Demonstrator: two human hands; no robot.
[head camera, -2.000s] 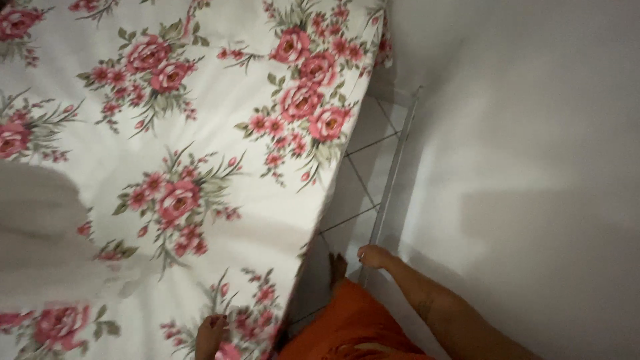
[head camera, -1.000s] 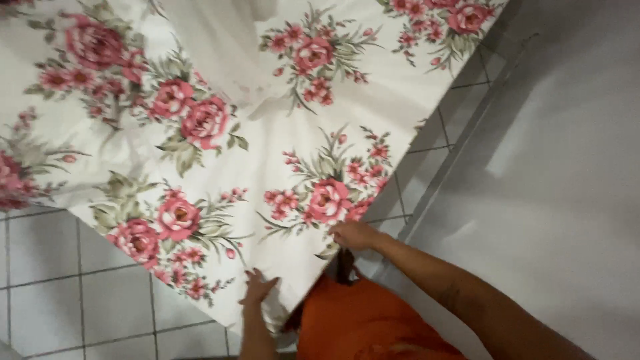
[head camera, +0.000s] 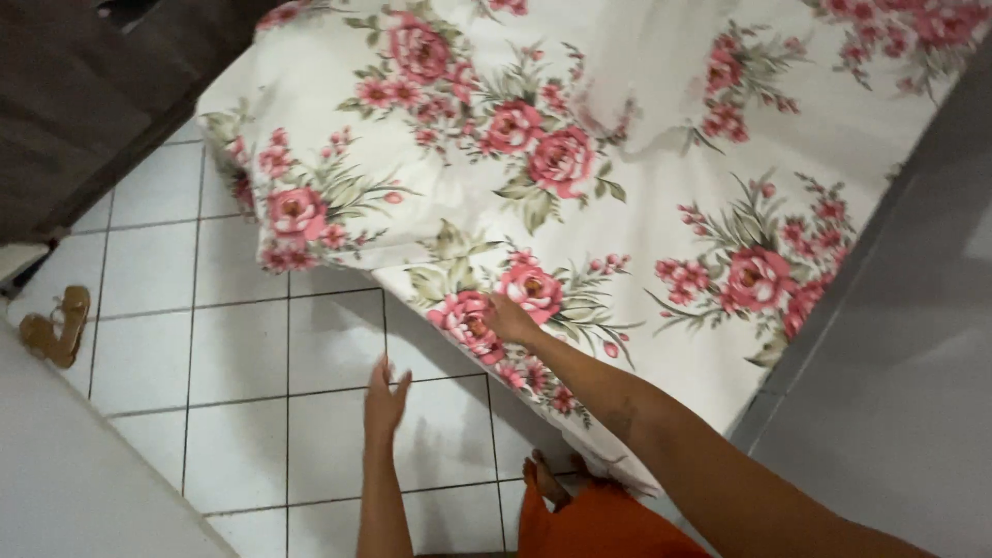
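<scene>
A white sheet with pink roses (head camera: 635, 256) is spread over a bed and drapes down its near edge. Its far left corner bulges out over the tiled floor. My right hand (head camera: 509, 319) rests on the printed roses close to the near edge; whether its fingers pinch the cloth cannot be told. My left hand (head camera: 387, 395) is in the air above the floor tiles, left of the bed's edge, with its fingers apart and nothing in it.
White floor tiles (head camera: 240, 434) run along the bed. Sandals (head camera: 58, 329) lie at the far left, near a dark piece of furniture (head camera: 85, 93). A pale wall or panel (head camera: 70, 465) fills the lower left. A grey wall (head camera: 914, 372) borders the bed's right side.
The view has swung left across the bed, bringing the sandals and dark furniture into sight. My left hand, near the sheet's edge a second ago, is now out over the tiles.
</scene>
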